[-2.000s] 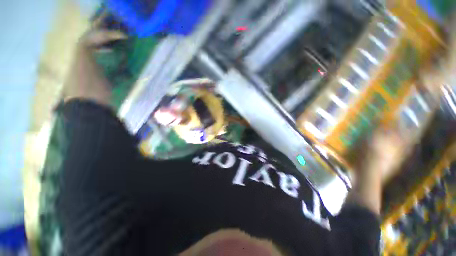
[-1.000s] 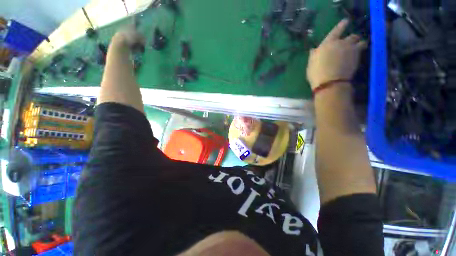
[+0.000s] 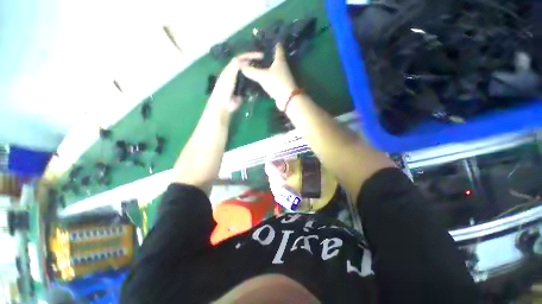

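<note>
Black power adapters [image 3: 285,35] lie heaped on the green belt [image 3: 190,113] beyond my hands. My left hand [image 3: 230,83] is bare and curled around dark adapters at the near side of the heap. My right hand [image 3: 274,76], with a red band at the wrist, is close beside it, fingers spread at the heap's near edge. Blur hides whether my right fingers grip anything. More adapters [image 3: 134,147] lie scattered along the belt to the left.
A blue basket [image 3: 380,133] heaped with black adapters stands at the upper right. A round wooden stool [image 3: 325,199] with a phone [image 3: 311,178] and a red plastic stool [image 3: 243,214] are below the belt. Yellow test trays [image 3: 92,246] are at lower left, metal conveyor rails [image 3: 475,145] at right.
My hands, wide apart over the belt a second ago, are now close together at the adapter heap. Two seconds ago, my view was toward a yellow tray on the conveyor.
</note>
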